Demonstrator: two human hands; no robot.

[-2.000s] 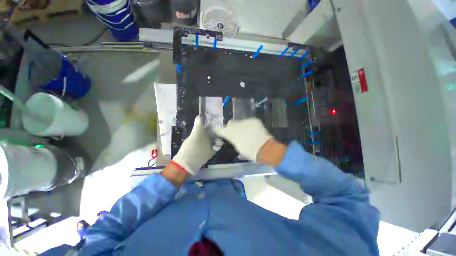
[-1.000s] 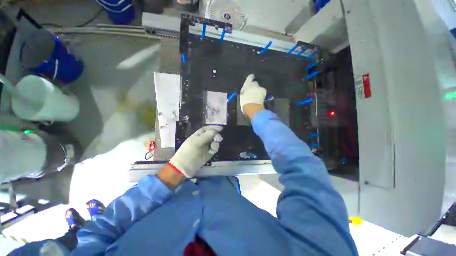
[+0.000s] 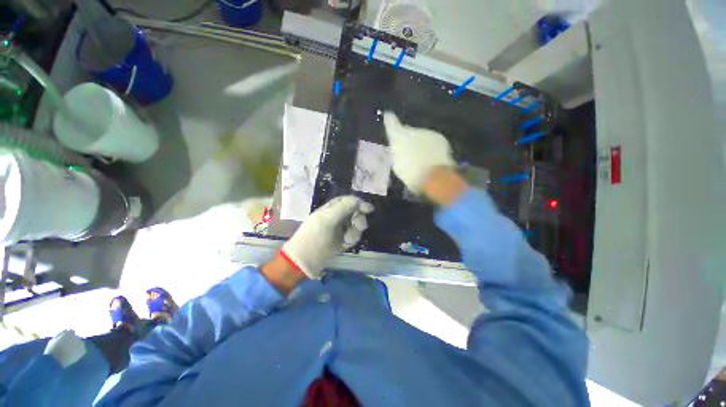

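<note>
The black machine bed (image 3: 470, 119) lies in front of me, with white specks and short blue strips (image 3: 464, 86) along its edges. A silver-white rectangular piece (image 3: 372, 168) lies on its left part. Another flat piece (image 3: 476, 176) is partly hidden by my right arm. My right hand (image 3: 420, 153), in a white glove, is blurred over the bed, its fingertip at a small white speck. My left hand (image 3: 326, 233), in a white glove with a red cuff edge, is curled over the bed's front left edge. Whether either hand holds something small is unclear.
A pale sheet (image 3: 302, 163) lies left of the bed. White buckets (image 3: 103, 123) and a blue bucket (image 3: 147, 75) stand at the left. A fan (image 3: 407, 25) is behind the bed. A white housing (image 3: 637, 238) rises at the right. Another person's feet (image 3: 142, 306) show lower left.
My hands were together at the left piece, then parted. My right hand has since moved left over the bed to the white speck. My left hand stays near the front edge. The view has shifted.
</note>
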